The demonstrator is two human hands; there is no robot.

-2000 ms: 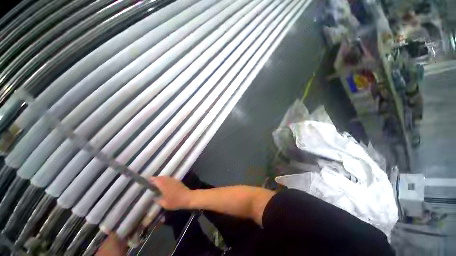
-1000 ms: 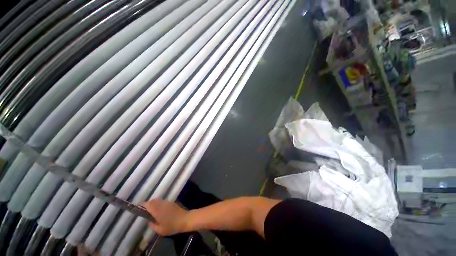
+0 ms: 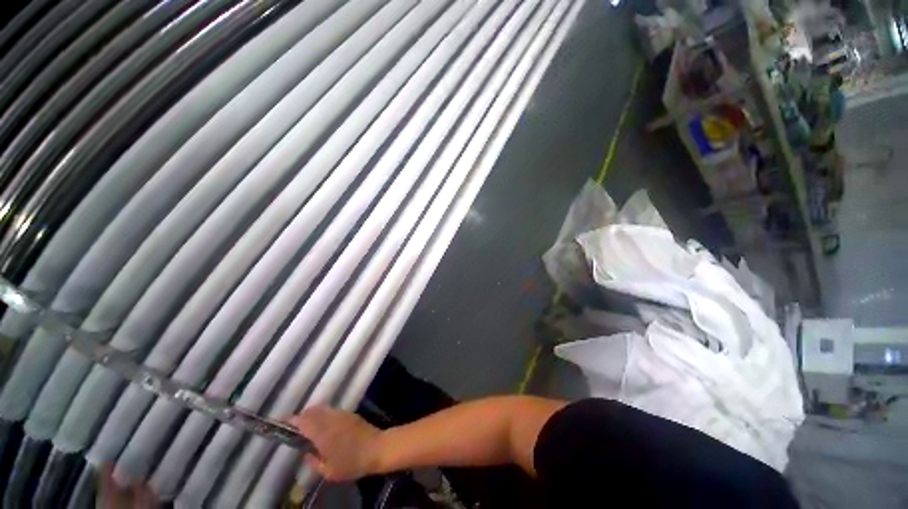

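Thin white fabric (image 3: 249,189) covers a long row of parallel metal tubes and shows ribbed over them. A flat silver metal bar, perhaps one side of the metal frame (image 3: 149,380), lies across the covered tubes near the fabric's lower edge. My right hand (image 3: 343,440) is shut on the bar's right end, at the rack's near side. My left hand (image 3: 127,491) shows only as blurred fingers at the bottom left edge, by the fabric's end. The rest of it is cut off, and its grip cannot be seen.
Bare shiny tubes (image 3: 90,94) lie at the upper left. A pile of white cloth (image 3: 697,338) stands right of the rack, beyond my arm. Cluttered shelving (image 3: 737,149) and a yellow floor line (image 3: 619,129) are at the right.
The bar and my right hand have moved down and left over the fabric, mostly in the first second. My left hand is further left than two seconds ago.
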